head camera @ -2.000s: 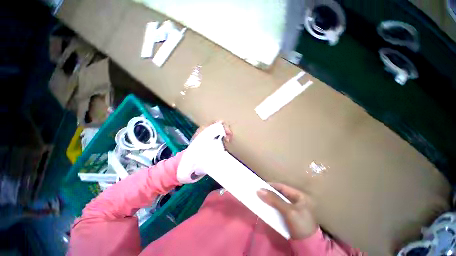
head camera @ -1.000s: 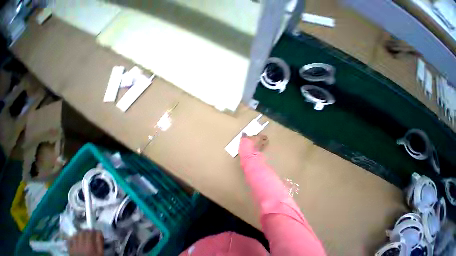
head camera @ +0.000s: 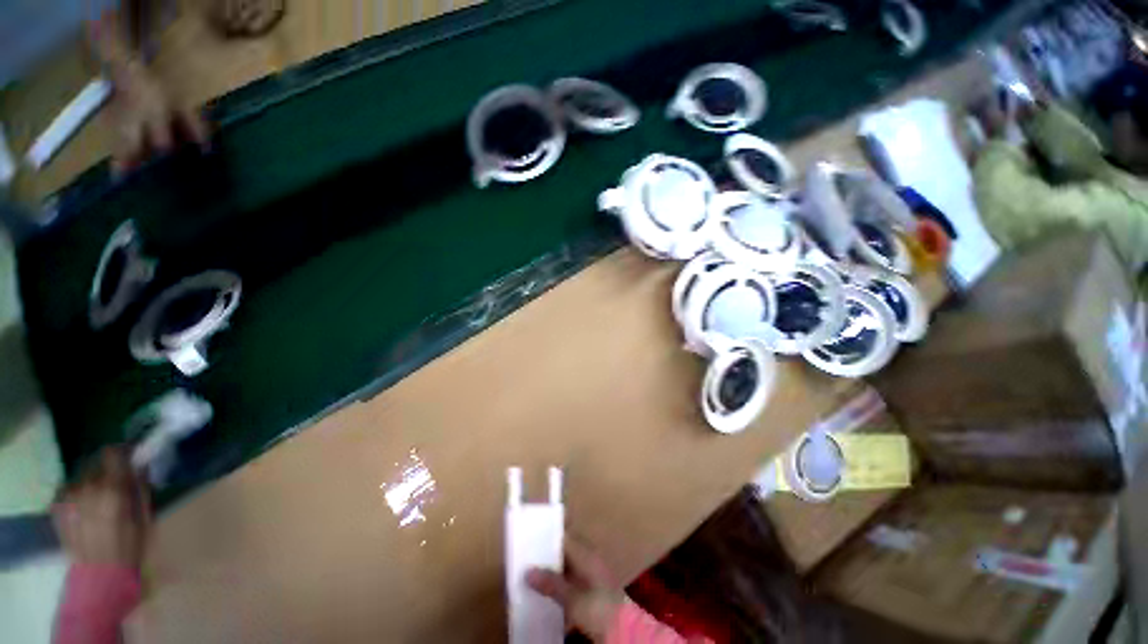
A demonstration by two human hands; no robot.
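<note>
My right hand (head camera: 582, 589) holds a flat white arm (head camera: 535, 566) upright in view over the cardboard bench, its two prongs pointing at the belt. My left hand (head camera: 103, 510) is at the left, at the belt's near edge. Its fingertips meet a blurred white piece (head camera: 174, 425); whether they grip it cannot be told. White round heads are heaped (head camera: 737, 308) at the right end of the bench. More rings (head camera: 516, 132) lie spread on the green belt (head camera: 340, 239).
Another person's hand (head camera: 157, 120) reaches over the belt's far side, near a white strip (head camera: 69, 123). At right are a small orange and blue ring (head camera: 932, 239), cardboard boxes (head camera: 969, 541), and a yellow label (head camera: 877, 460) with a round head on it. A person's yellowish sleeve (head camera: 1057, 189) shows beyond.
My right hand has lifted the white arm from the bench. My left hand has left the green crate and moved to the belt's edge. The view has swung right; the crate is out of view.
</note>
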